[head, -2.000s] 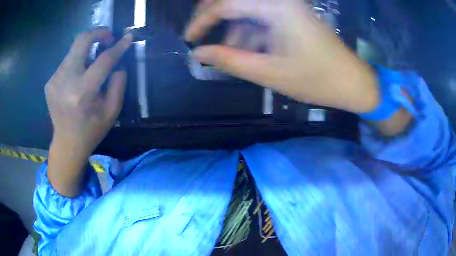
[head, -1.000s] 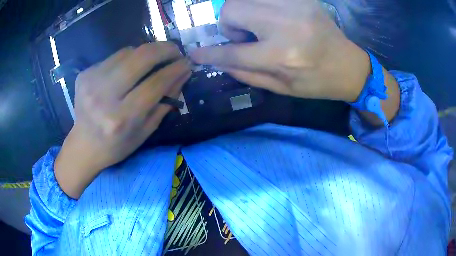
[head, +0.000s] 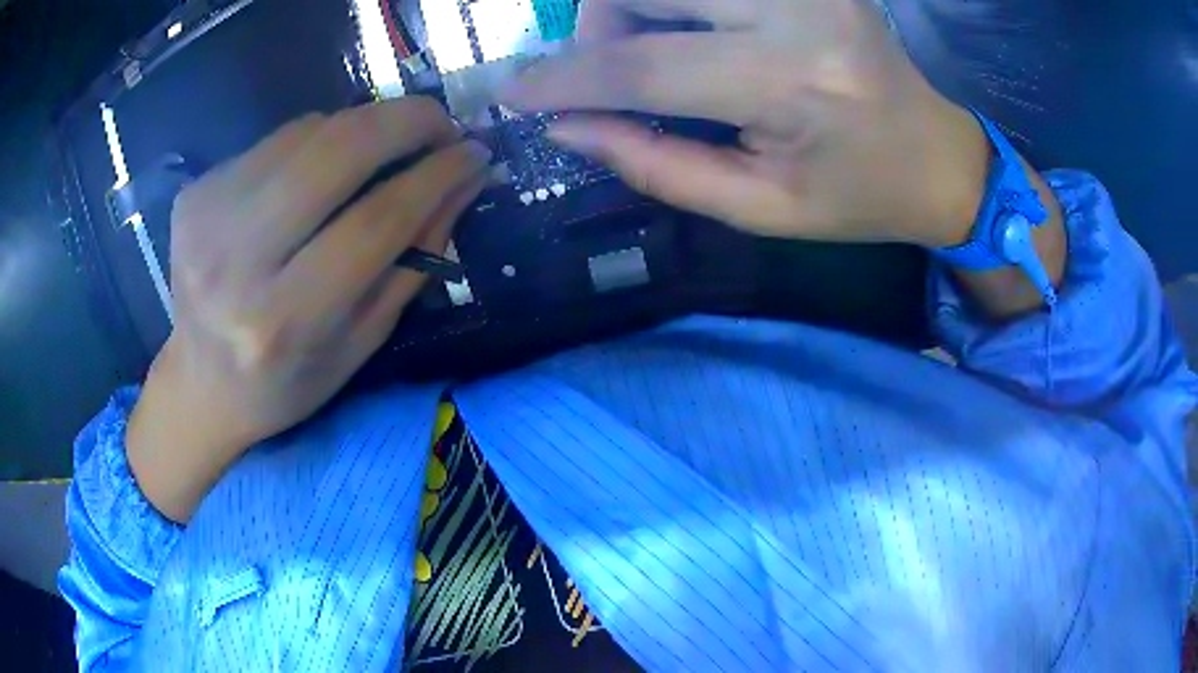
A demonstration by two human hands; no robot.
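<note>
The opened black device body lies in front of me, its mainboard partly under my hands. My left hand rests over the middle of the body, fingertips together at the board's left edge; a small dark tool sticks out beneath its fingers. My right hand is over the board from the right, thumb and index finger slightly apart near the left fingertips; I see nothing between them. The large black battery lies left, beside a pale strip. Silver shield foil is behind my fingertips.
Thin red and black wires run at the top centre. A green patch shows beside my right hand. The dark-green mat extends right. A blue wrist strap is on my right wrist.
The view has shifted along the device, bringing the board before me. My hands have come together over it. Since the last frame my right thumb and fingers have parted slightly from the left fingertips.
</note>
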